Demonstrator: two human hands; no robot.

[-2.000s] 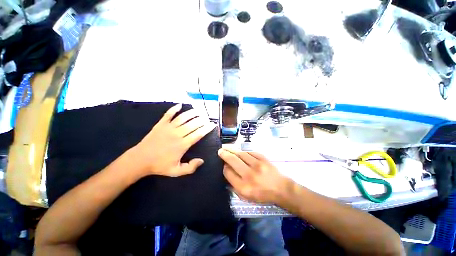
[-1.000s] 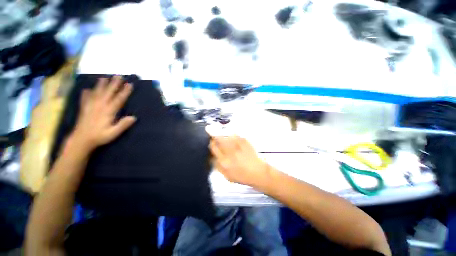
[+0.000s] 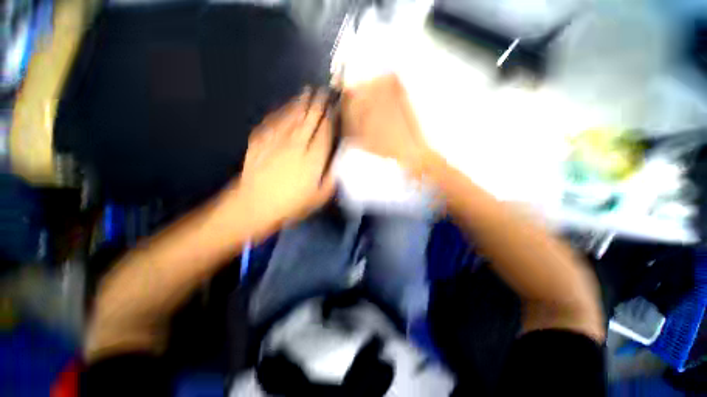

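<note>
The frame is strongly blurred. A large black garment panel (image 3: pixel 194 93) lies on the left part of the white machine table. My left hand (image 3: pixel 287 159) is at the panel's right edge, its fingers over the dark cloth; its exact grip is blurred. My right hand (image 3: pixel 381 116) is just right of that edge, close to the left hand, near the needle area; whether it pinches the cloth cannot be told. The needle and presser foot cannot be made out.
Yellow and green scissor handles (image 3: pixel 608 155) lie blurred on the table at the right. A tan strip (image 3: pixel 35 101) runs along the far left. A blue crate (image 3: pixel 682 310) stands low at the right. My lap is below the table edge.
The view has tilted down, showing my lap and shirt. My left hand has moved right across the panel, from its left part to its right edge beside my right hand.
</note>
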